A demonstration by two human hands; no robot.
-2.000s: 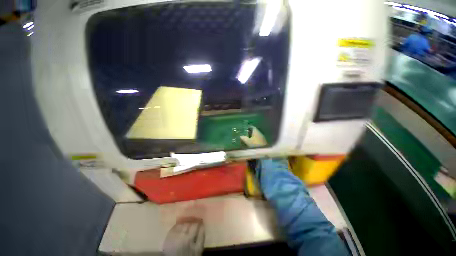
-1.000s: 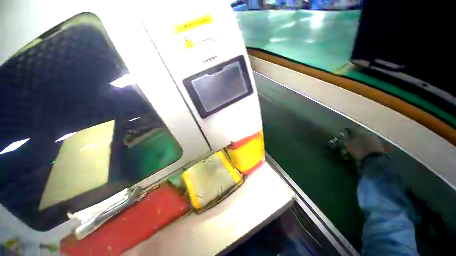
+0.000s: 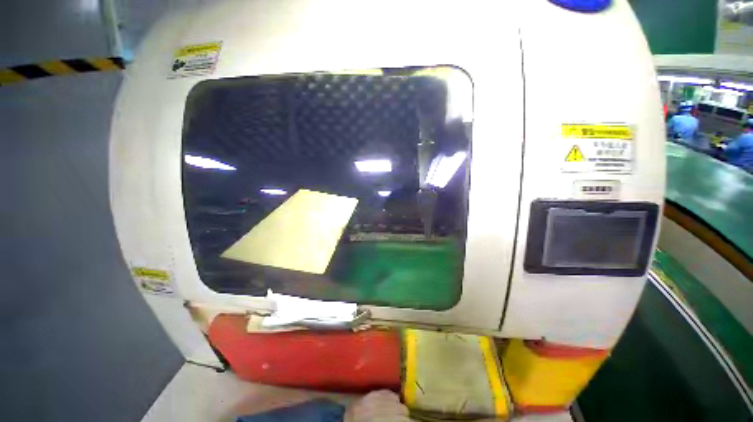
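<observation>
A hand, by the sleeve's direction my left hand (image 3: pixel 376 407), is at the bottom edge, just left of and below the padded flap. It is cut off by the frame and its fingers cannot be made out. A blue sleeve (image 3: pixel 293 412) lies to its left. My right hand is not in view. The grey-beige flap (image 3: pixel 452 375) with yellow edges hangs down over the cabinet opening. Through the viewing window (image 3: pixel 305 148) the green mat (image 3: pixel 413 272) shows, with no hand over it. No circuit board can be made out.
Red padding (image 3: pixel 314 358) is left of the flap, yellow padding (image 3: pixel 549 375) right. A white folded bundle (image 3: pixel 310 313) lies under the window. The white ledge (image 3: pixel 186 396) runs below. A control screen (image 3: pixel 593 237) is on the cabinet. A dark green conveyor (image 3: pixel 652 371) is at right; people sit far back.
The view has swung back left from the conveyor to the cabinet front. My right hand, over the conveyor a second ago, has left the view. A hand and sleeve now show at the bottom edge.
</observation>
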